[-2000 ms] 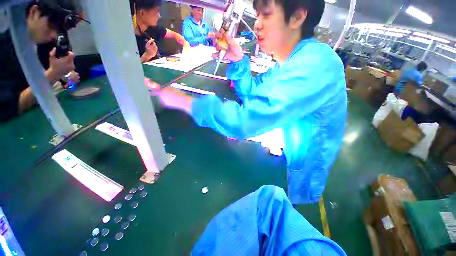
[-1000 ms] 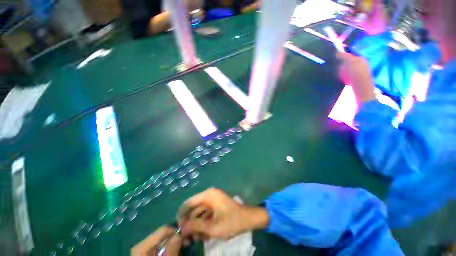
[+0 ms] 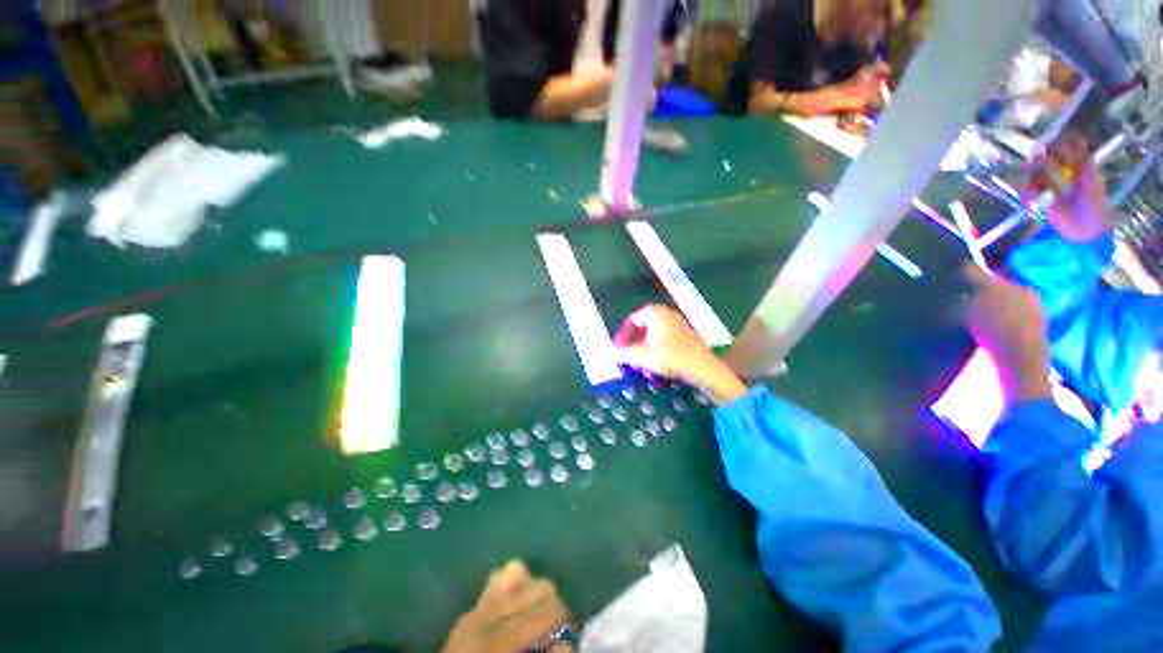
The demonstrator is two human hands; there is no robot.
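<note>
My right hand [image 3: 666, 347], in a blue sleeve, is over the lower end of a white narrow housing [image 3: 580, 306], its fingers bent together; any disc in them is hidden. My left hand [image 3: 504, 615] is low in the picture, cut off by the bottom edge, fingers curled; a dark shiny thing [image 3: 557, 635] shows beside it, too unclear to name. Small round grey discs [image 3: 497, 455] lie in slanting rows on the green surface, running up to my right hand. Another white housing [image 3: 374, 351] lies left of centre, its edges tinted by glare.
A crumpled white sheet [image 3: 650, 612] lies right of my left hand. A greyish housing [image 3: 109, 427] is at left. A thick slanting post [image 3: 880, 179] and a thinner post [image 3: 625, 115] stand beyond. A neighbour's blue-sleeved arm [image 3: 1059, 498] is at right. White sheets [image 3: 179, 191] lie far left.
The view has swung left since the oldest frame. My hands, together one second ago, are now apart; the right has moved up and away to the housing's end.
</note>
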